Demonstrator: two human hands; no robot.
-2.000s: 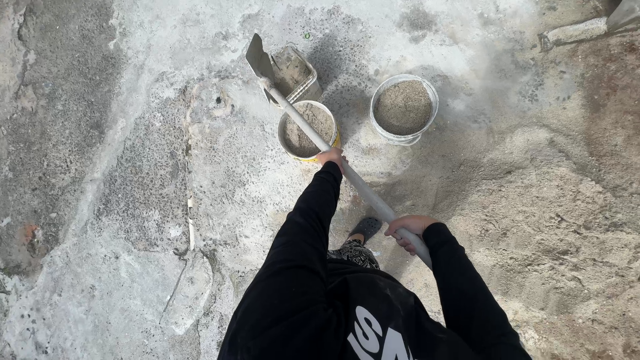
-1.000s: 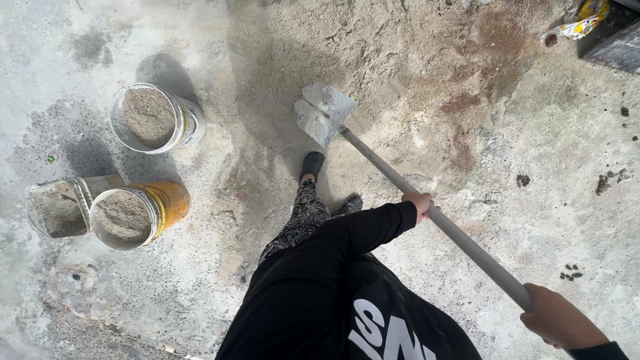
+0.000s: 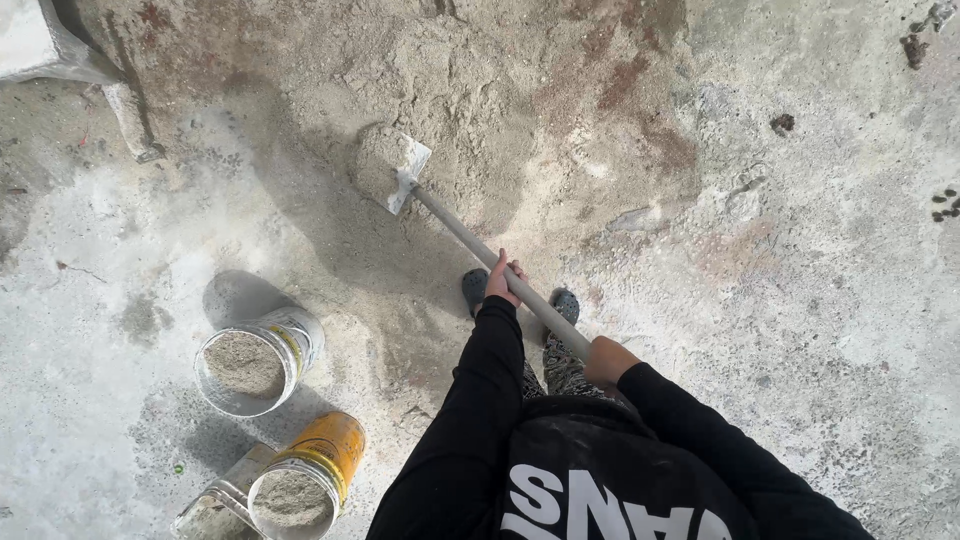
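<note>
A long-handled shovel (image 3: 480, 244) slants across the middle of the view, its blade up and to the left. Sandy material (image 3: 379, 161) is heaped on the blade, which lies at the edge of a spread of sand (image 3: 465, 97) on the ground. My left hand (image 3: 505, 279) holds the middle of the handle. Around the handle's upper end is my right hand (image 3: 609, 361). At the lower left stand a white bucket (image 3: 307, 337) and a yellow bucket (image 3: 337, 442), both holding sand, with a squarish container (image 3: 244, 472) beside the yellow one.
My feet in dark clogs (image 3: 475, 289) stand below the shovel handle. A pale, grey-edged object (image 3: 82, 64) is at the upper left corner, with a dusty bar-like piece (image 3: 129, 120) by it. Rough concrete ground (image 3: 787, 315) stretches to the right.
The shovel was over the buckets two seconds ago, then its blade lay by the sand with little on it. Now the blade carries a heap. The view has swung.
</note>
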